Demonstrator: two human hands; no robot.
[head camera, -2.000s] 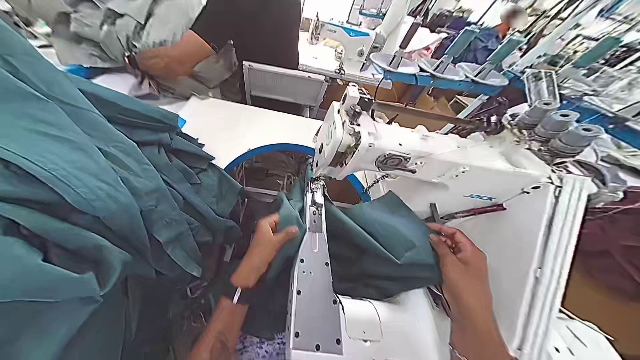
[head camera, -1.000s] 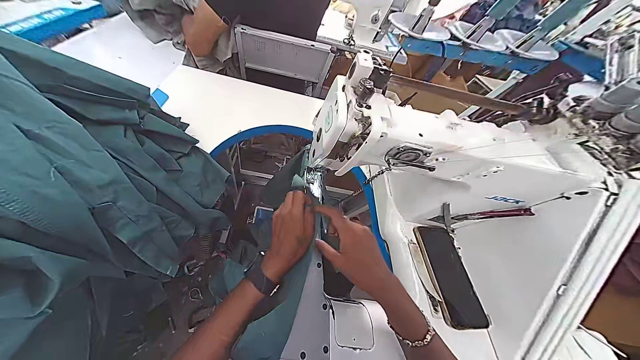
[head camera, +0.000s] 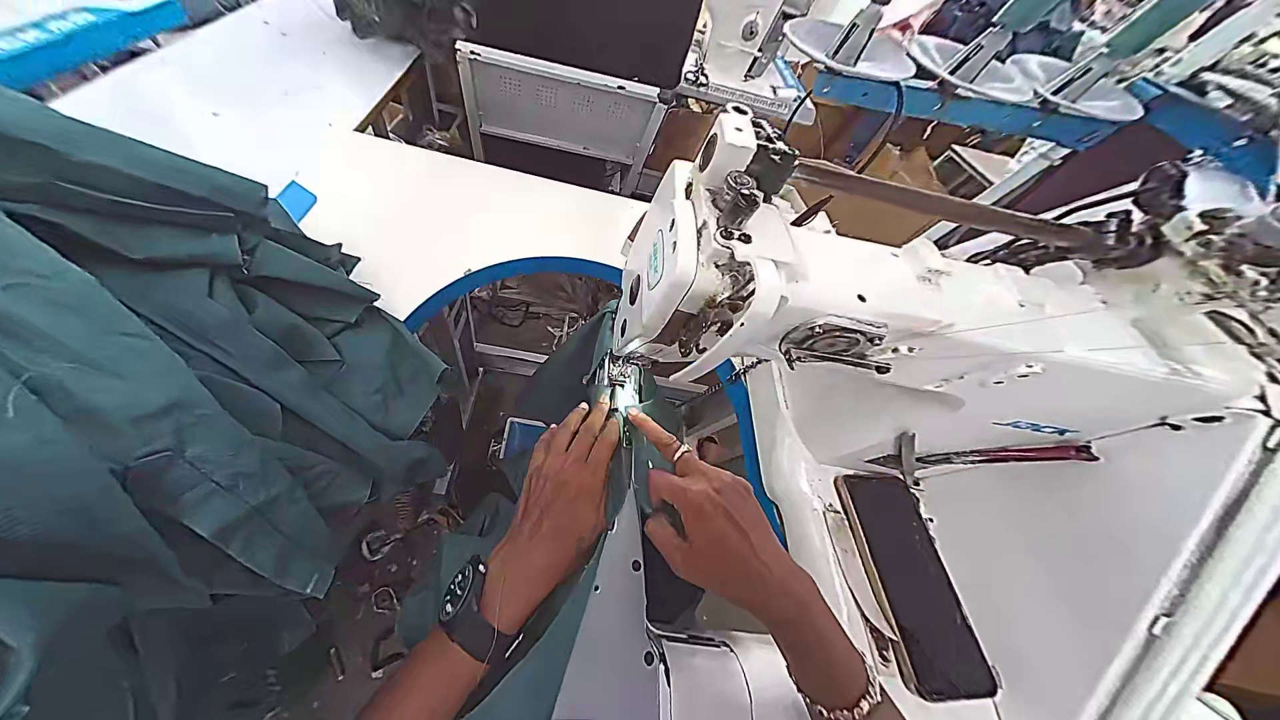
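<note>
A white Jack industrial sewing machine (head camera: 940, 310) spans the middle and right, its lit presser foot (head camera: 622, 378) down at the head's lower end. Dark green fabric (head camera: 560, 640) runs along the narrow machine arm, under my hands and up to the foot. My left hand (head camera: 565, 490) lies flat on this fabric, fingertips just before the foot. My right hand (head camera: 715, 510) has its index finger stretched onto the fabric close to the foot, the other fingers curled; whether they pinch cloth cannot be told. A watch is on my left wrist, a bracelet on my right.
A large heap of green fabric (head camera: 200, 400) hangs at the left. Behind it runs a white table (head camera: 480, 200) with a blue-edged cutout. A smartphone (head camera: 915, 590) rests on the machine bed at right, near a red-handled tool (head camera: 1010, 455). White thread-stand discs (head camera: 850, 48) stand at the back.
Two seconds ago my hands were apart, the right one on fabric at the right side. Both came together near the presser foot and remain there. The smartphone has come into sight.
</note>
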